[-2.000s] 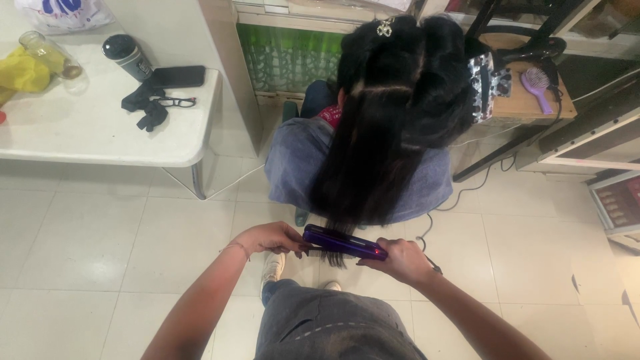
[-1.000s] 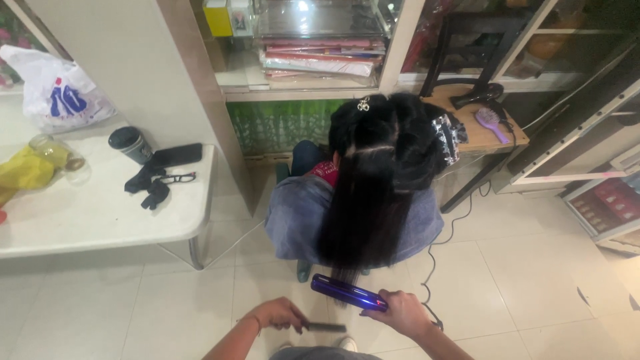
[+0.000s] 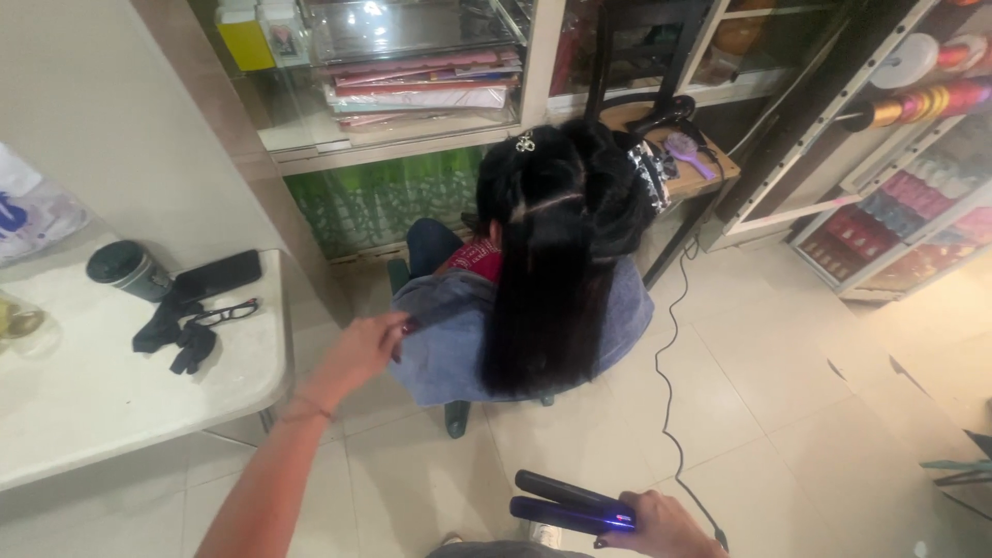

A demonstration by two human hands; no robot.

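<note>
A seated person's long dark hair [image 3: 546, 310] hangs down the back over a blue-grey towel [image 3: 438, 364], parted on top, with a flower-like clip [image 3: 525, 141] near the crown. My left hand [image 3: 364, 349] grips a dark comb [image 3: 446, 311], blurred, at the left of the hair, over the towel. Below and to the right of the hair, my right hand [image 3: 659, 523] holds a purple and black hair straightener [image 3: 570, 504]. Its plates are apart, with no hair between them, and a small red light shows on it.
On the white table [image 3: 70, 403] at left lie a tumbler [image 3: 129, 270], a phone [image 3: 221, 277], eyeglasses [image 3: 225, 311] and black cloth. A wooden stand [image 3: 717, 174] at right holds a purple hairbrush [image 3: 688, 153] and a hair dryer [image 3: 663, 116]. A black cord [image 3: 666, 387] trails over the floor.
My left hand has moved up with the comb, from below the hair to its left side. The straightener, closed near the hair ends before, is now lower, away from the hair, with its plates apart.
</note>
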